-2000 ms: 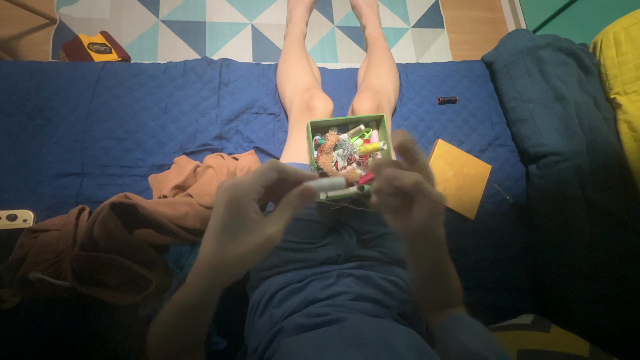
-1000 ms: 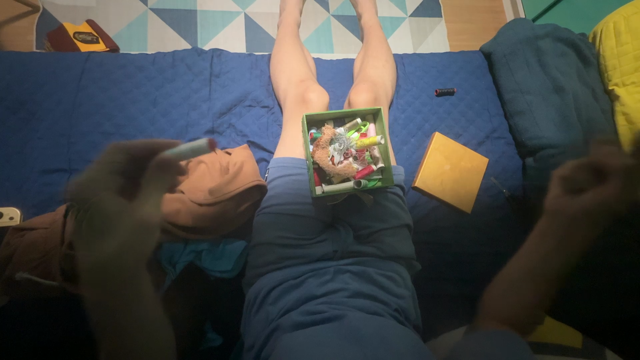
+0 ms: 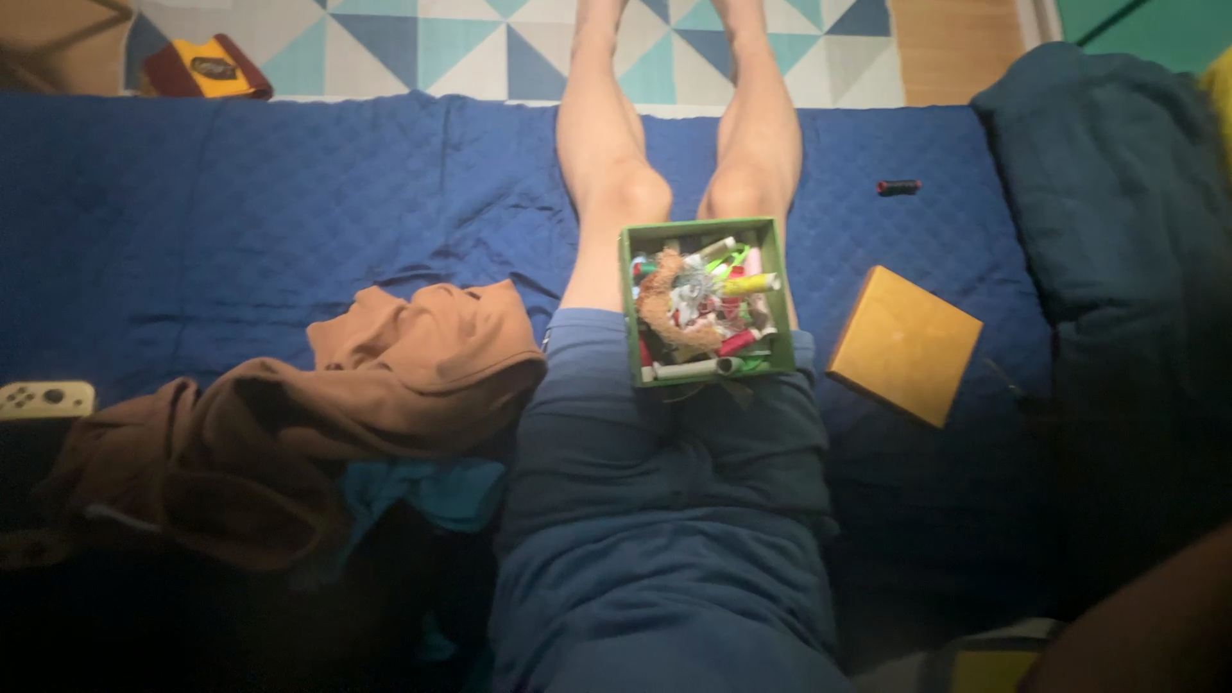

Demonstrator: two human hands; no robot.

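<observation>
Neither hand shows in the view now; only part of my right arm enters at the lower right edge. A green open box [image 3: 629, 318] rests on my thighs. Inside it lie several thread spools, among them a yellow spool [image 3: 751, 284], a red spool [image 3: 738, 343] and a white spool [image 3: 685, 370], with a tangle of orange-brown fibre [image 3: 658, 308] and loose thread. Right of my legs a square yellow lid or box [image 3: 907, 345] lies on the blue quilted cover, and beyond it a dark thread spool [image 3: 899, 188].
At my left a brown garment [image 3: 414, 375] lies crumpled over a teal cloth [image 3: 438, 491], beside a game controller [image 3: 46, 399]. Dark blue bedding [image 3: 1107, 192] is piled at the right. A patterned rug [image 3: 462, 48] and a yellow and maroon item [image 3: 210, 67] are past the edge.
Both hands were over the box, then moved apart to either side, the left holding a white spool. Now both have left the view.
</observation>
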